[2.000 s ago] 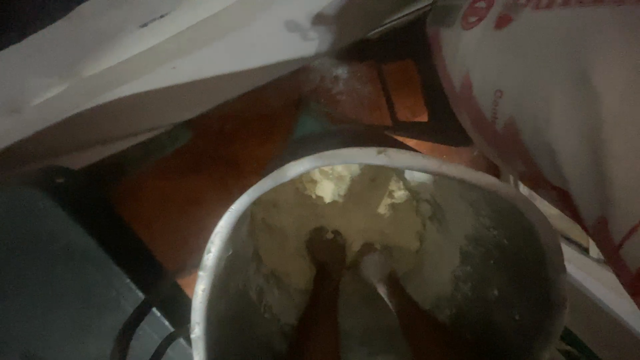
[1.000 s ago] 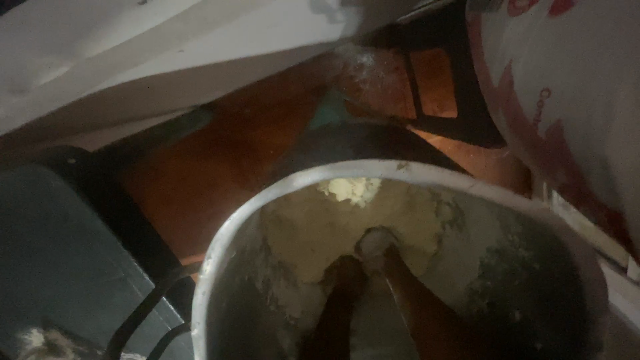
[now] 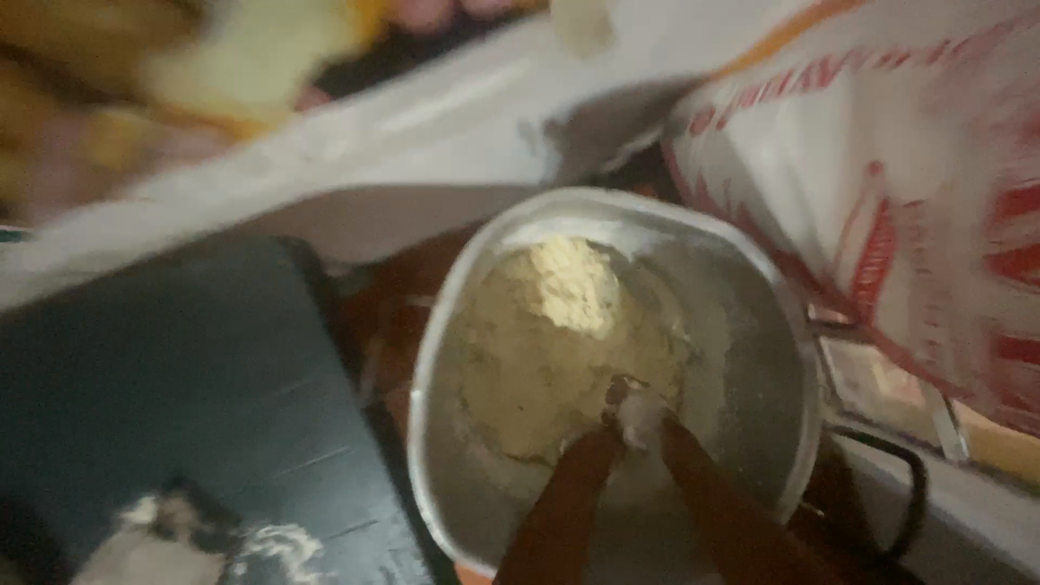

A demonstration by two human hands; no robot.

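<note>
Both my arms reach down into a deep metal pot (image 3: 760, 325) with a pale rim. A mass of pale dough (image 3: 520, 374) lies at the bottom, its far part brightly lit and lumpy. My left hand (image 3: 597, 443) is low against the near side of the dough, dark and blurred. Close beside it, my right hand (image 3: 638, 410) touches the dough and is coated in whitish flour or dough. The fingers of both hands are too blurred to make out.
Left of the pot is a dark flat surface (image 3: 203, 349) with whitish residue (image 3: 280, 548) on it. A large white and red printed sack (image 3: 910, 187) stands at the right. A white ledge (image 3: 455, 130) runs behind the pot. A dark curved handle (image 3: 918, 487) shows at lower right.
The view has shifted, showing more of the dark surface and the area beyond the ledge. Both hands remain in the pot, close together at the near side of the dough.
</note>
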